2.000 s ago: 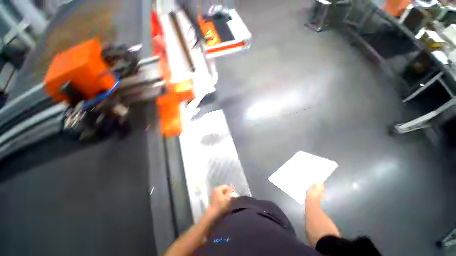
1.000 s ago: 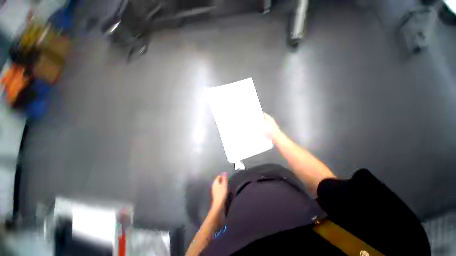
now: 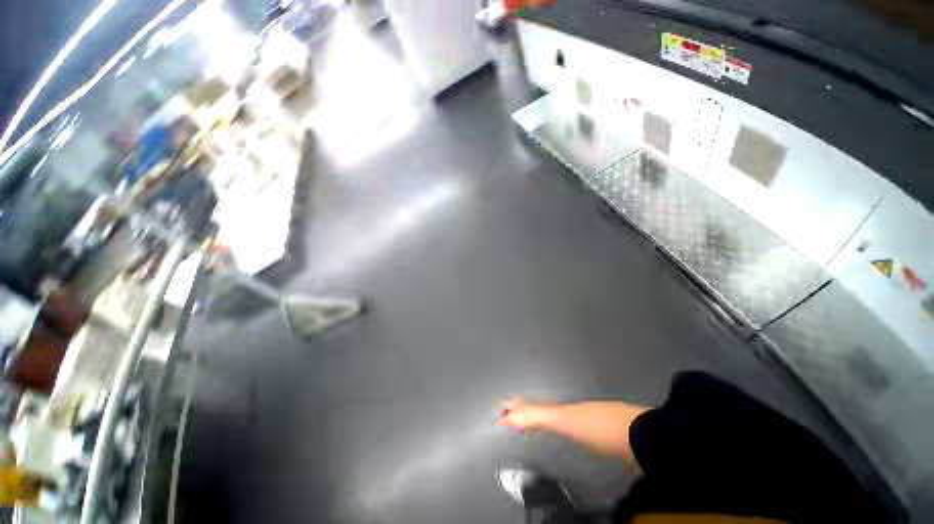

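My right hand (image 3: 524, 415) is low in the middle of the view, over the grey floor, with a bare forearm and a black sleeve behind it. It is small and blurred, and its fingers look drawn together. I cannot make out whether anything is in it. No white sheet shows. My left hand is out of the picture. Part of a shoe (image 3: 524, 486) shows below my right hand.
A long white machine side (image 3: 758, 154) with a dark top edge and a metal tread-plate step (image 3: 696, 220) runs along the right. Cluttered worktables (image 3: 256, 225) stand on the left, with a metal foot (image 3: 323, 312) reaching onto the floor.
The view has swung round from the floor to an aisle between the machine and worktables. The white sheet held in my right hand earlier is out of sight, and my left hand has left the picture.
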